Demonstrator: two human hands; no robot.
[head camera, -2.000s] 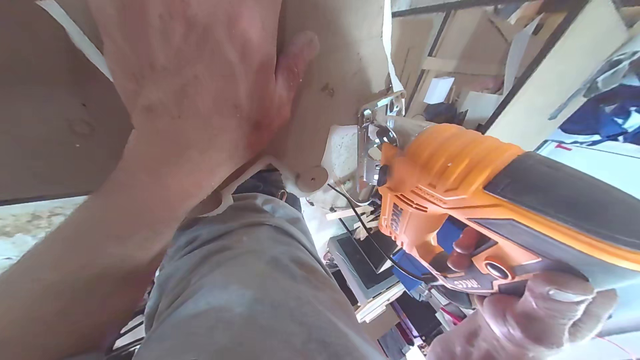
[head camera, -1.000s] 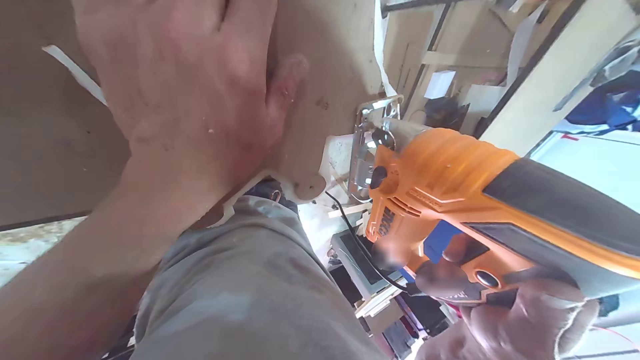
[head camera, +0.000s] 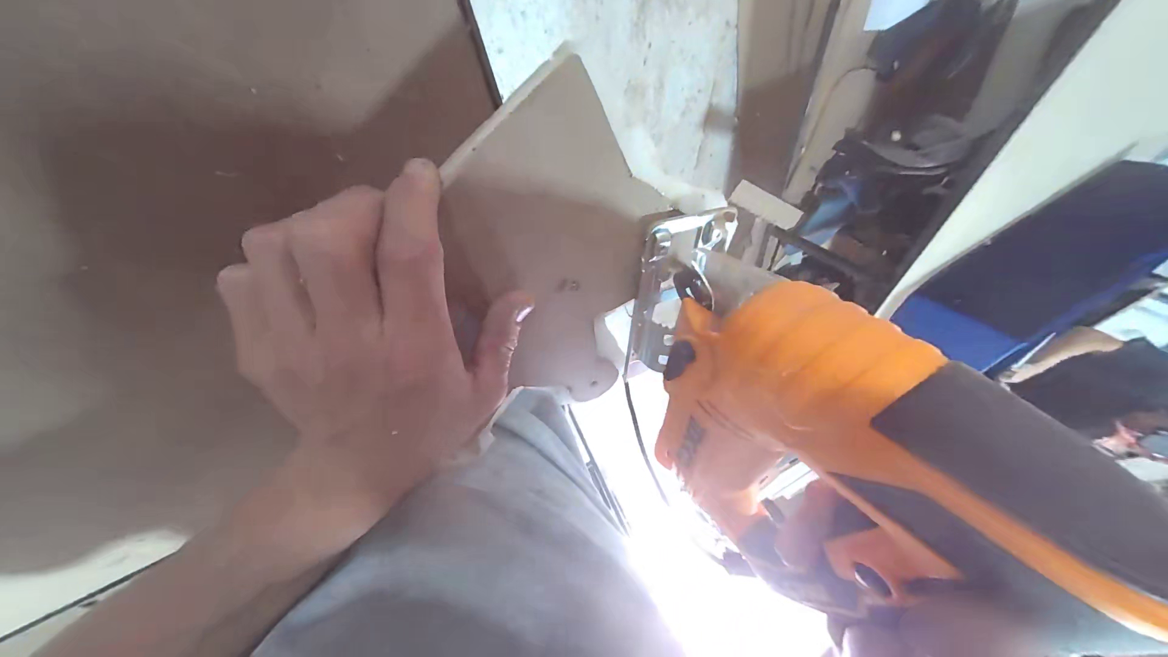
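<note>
My left hand (head camera: 374, 319) lies with its fingers spread on a flat board piece (head camera: 557, 219) with a pointed top and a rounded lobe at its lower end. Its thumb presses on the piece near a small dark mark. At the lower right my right hand (head camera: 922, 611) is wrapped around the handle of an orange and black jigsaw (head camera: 821, 365); its fingers are partly hidden and washed out by glare. The jigsaw's metal base plate (head camera: 675, 283) sits against the right edge of the piece. The blade cannot be seen clearly.
A large brown board (head camera: 182, 182) spreads beneath and left of my left hand. My trouser leg (head camera: 484, 547) is just below the work. A thin dark cord (head camera: 636, 429) hangs beside the jigsaw. A blue panel (head camera: 1031, 265) and a person's arm (head camera: 1068, 351) are at the right.
The view has shifted considerably. The piece's pointed upper part and a pale surface beyond it now show. The jigsaw's base plate remains at the piece's right edge.
</note>
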